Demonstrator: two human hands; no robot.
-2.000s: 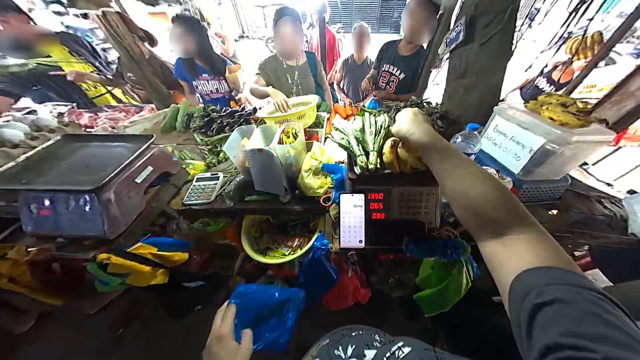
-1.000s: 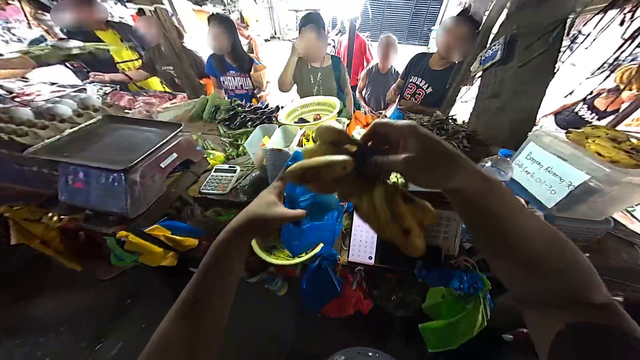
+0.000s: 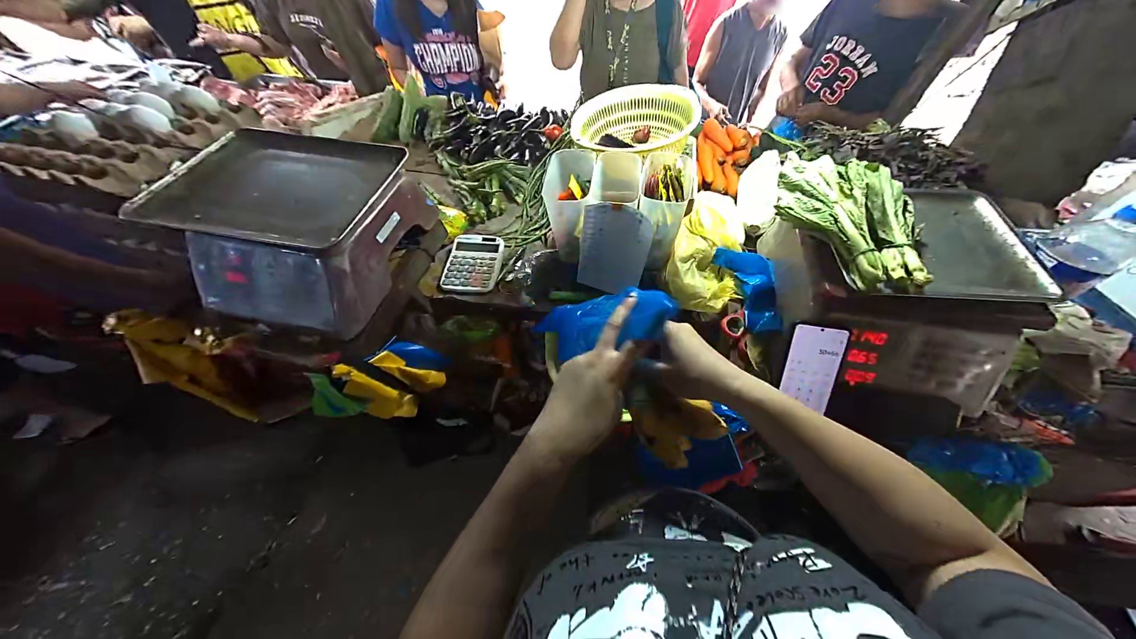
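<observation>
In front of my body, a blue plastic bag [image 3: 608, 319] is bunched up between my hands. My left hand [image 3: 590, 390] is on its near side, with the index finger extended against the plastic. My right hand [image 3: 697, 359] grips its right side. The bananas are not plainly visible; whether they are inside the bag cannot be told. Just below my hands is a brownish-yellow thing [image 3: 674, 426], too unclear to name. A digital scale [image 3: 941, 355] to the right bears leafy greens [image 3: 856, 217] on its tray, and a phone [image 3: 814, 368] leans against its front.
Another scale [image 3: 275, 186] stands at left, beside a calculator [image 3: 472, 264]. Plastic containers [image 3: 617, 177], a yellow basket [image 3: 635, 115], a yellow bag [image 3: 706, 253], eggplants [image 3: 497, 129] and carrots [image 3: 721, 155] crowd the stall. Several people stand across it. Plastic bags [image 3: 382, 382] hang along the front edge.
My right hand took bananas from the right scale and brought them to the blue bag in my left hand. Both hands are now on the bunched bag, lower than a second ago.
</observation>
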